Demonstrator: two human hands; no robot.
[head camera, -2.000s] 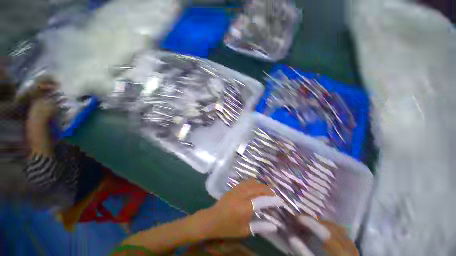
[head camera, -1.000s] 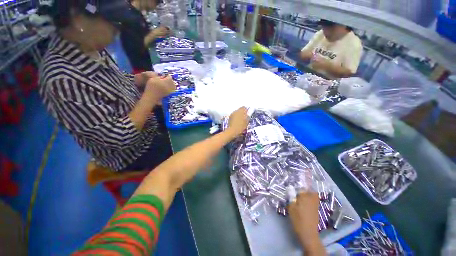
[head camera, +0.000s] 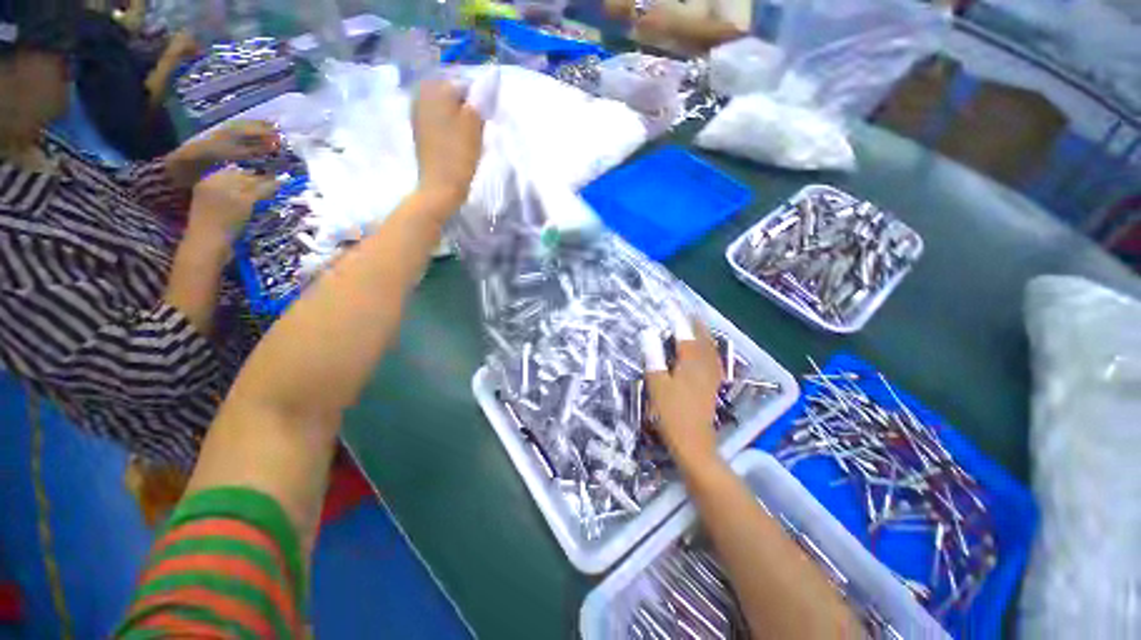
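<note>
My left hand (head camera: 448, 135) grips the upper end of a clear plastic bag (head camera: 513, 256) and holds it raised. Silver tubes show inside the bag, and its lower end lies over the white left tray (head camera: 569, 546). Loose silver metal tubes (head camera: 588, 481) lie in this tray. My right hand (head camera: 686, 388), with white finger cots on its fingertips, is at the right side of the bag and touches it; its fingers are apart, and whether they pinch the plastic is unclear. The center tray (head camera: 609, 606) of slim pieces is partly hidden under my right forearm.
A blue tray of thin stems (head camera: 895, 475) is at right, a small white-rimmed tray of silver pieces (head camera: 826, 256) behind. A flat blue tray (head camera: 669, 200) and white bags (head camera: 782, 131) are farther back. A large milky bag (head camera: 1082, 463) stands at the right edge. A striped-sleeved person (head camera: 113, 288) works at left.
My left hand has risen and pulled the bag's upper end up from the table. My right hand has moved from the tubes to the bag's right side. The view has turned to the right.
</note>
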